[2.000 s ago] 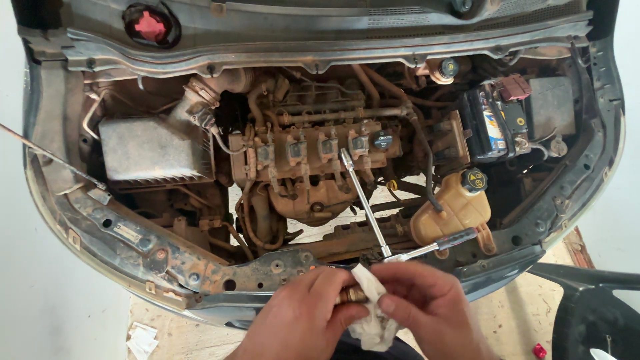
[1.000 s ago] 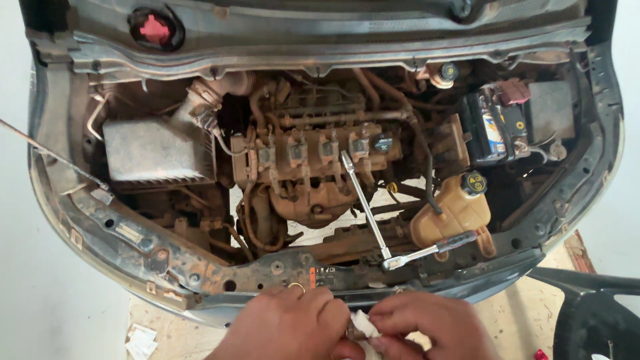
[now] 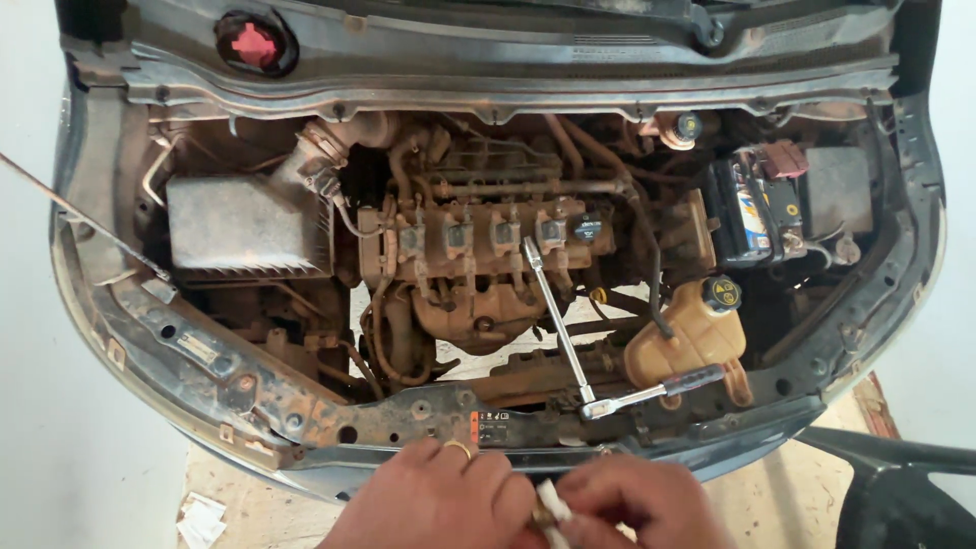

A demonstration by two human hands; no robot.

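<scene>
At the bottom middle, my left hand [image 3: 442,496], with a ring on one finger, is closed on a small brass-coloured metal part [image 3: 543,514], mostly hidden by the fingers. My right hand [image 3: 640,499] pinches a white cloth or paper wipe [image 3: 555,499] against that part. Beyond my hands, a ratchet wrench [image 3: 656,393] with a long chrome extension [image 3: 560,328] lies across the front of the engine bay. The extension's far end rests by the ignition coils [image 3: 505,232] on the dirty engine.
A coolant reservoir [image 3: 686,335] stands right of the extension, with the battery [image 3: 751,206] behind it. The air filter box [image 3: 244,225] is at left, near the hood prop rod [image 3: 84,217]. White papers [image 3: 200,521] lie on the floor at lower left.
Both hands have moved lower in the view since two seconds ago, and less of the white wipe shows between them. The ratchet and extension have not moved.
</scene>
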